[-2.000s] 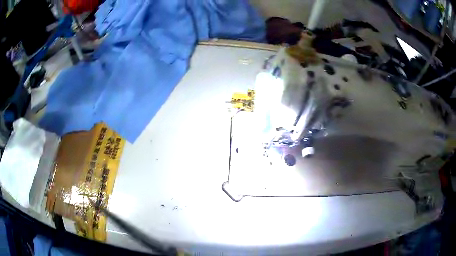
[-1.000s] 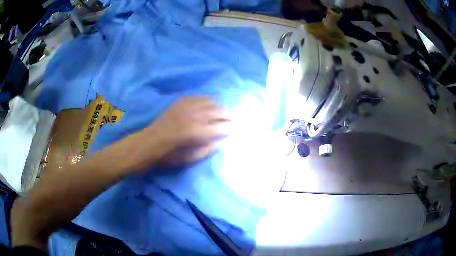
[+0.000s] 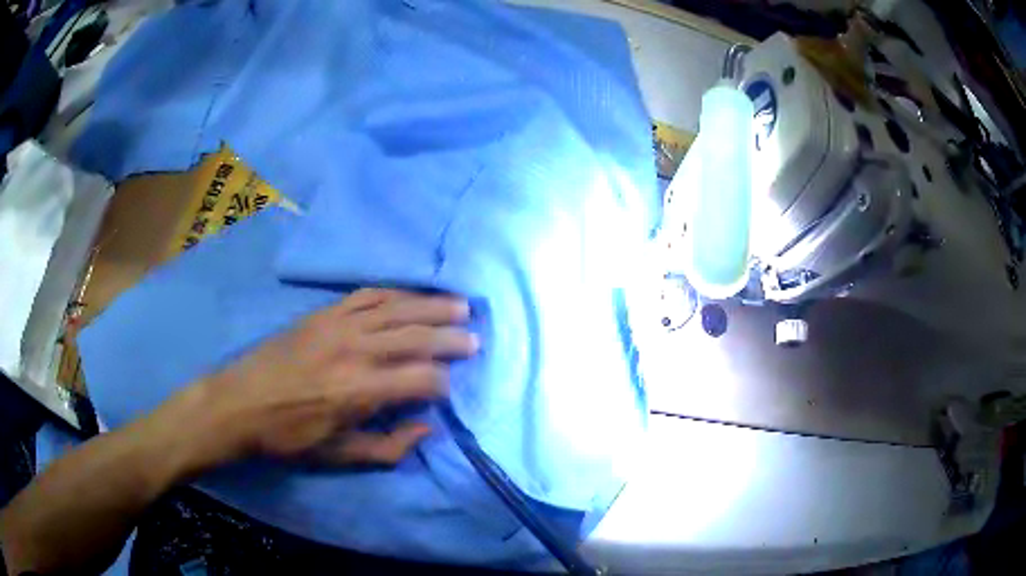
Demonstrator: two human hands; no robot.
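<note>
A light-blue garment panel lies spread in folds over the table, up to the machine head. My left hand lies flat on it, palm down, fingers pointing right and slightly apart, with the thumb lower. A fold edge of the cloth runs just above the fingers. A dark scissors blade slants from beside the fingertips down to the bottom edge, over the cloth; its handles are out of the picture. My right hand is not in view. Strong glare washes out the right part of the cloth.
The cream-white sewing machine head with its pale-green lamp stands right of the cloth. A brown cardboard patch with yellow printed tape and a white sheet lie at left.
My left hand has moved down and left from near the machine and now rests on the cloth. The blue cloth has been drawn over the table. The blade now reaches the fingertips.
</note>
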